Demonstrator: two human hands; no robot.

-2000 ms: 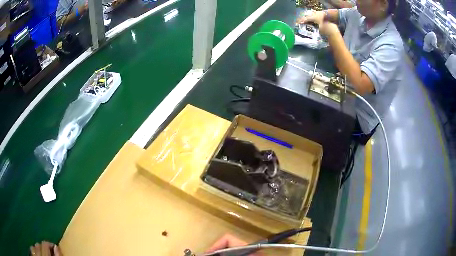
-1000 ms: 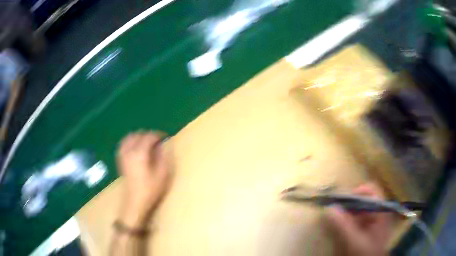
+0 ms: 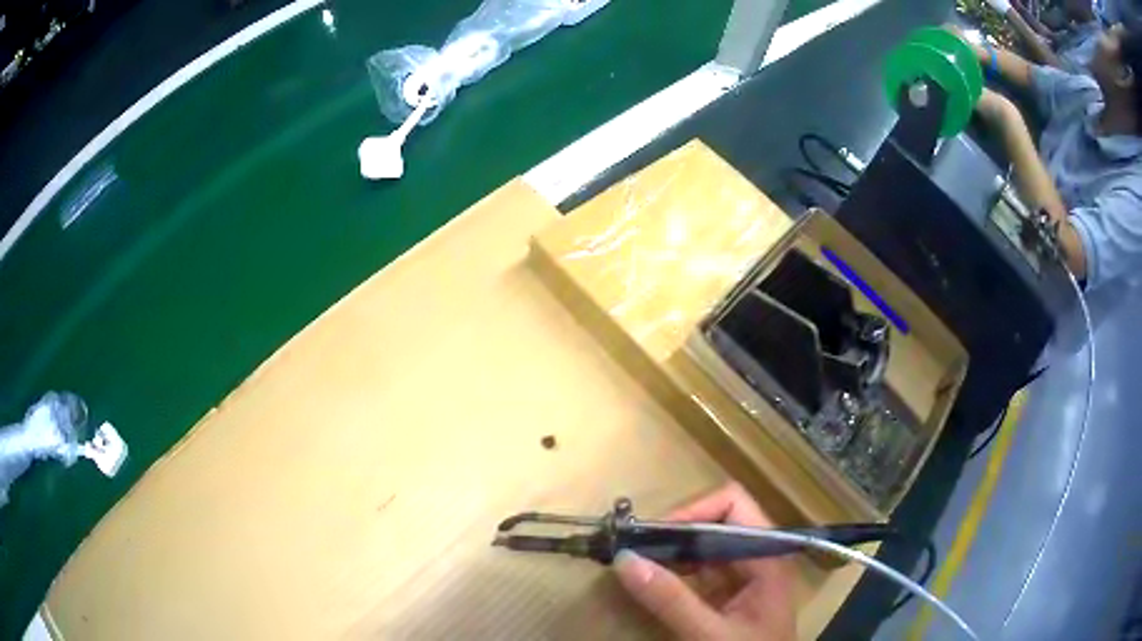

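My right hand (image 3: 720,582) holds the black soldering iron (image 3: 714,541) at the lower right, over the tan cardboard sheet (image 3: 376,413). Its metal tip points left, with the thin curved guide tube above it and a small clamp knob. The silvery solder feed tube (image 3: 902,582) runs from the handle off to the right. My left hand is not in view. The iron's tip touches no unit.
A bagged cord (image 3: 470,56) with a white plug lies on the green conveyor (image 3: 251,251); another bagged cord (image 3: 44,438) is at left. A box (image 3: 927,376) holds the iron stand (image 3: 783,332) and blue pen (image 3: 864,291). Behind are a green spool (image 3: 933,82) and a person (image 3: 1090,150).
The view has swung. My left hand, seen near the conveyor edge a second ago, has left the picture. My right hand still holds the iron.
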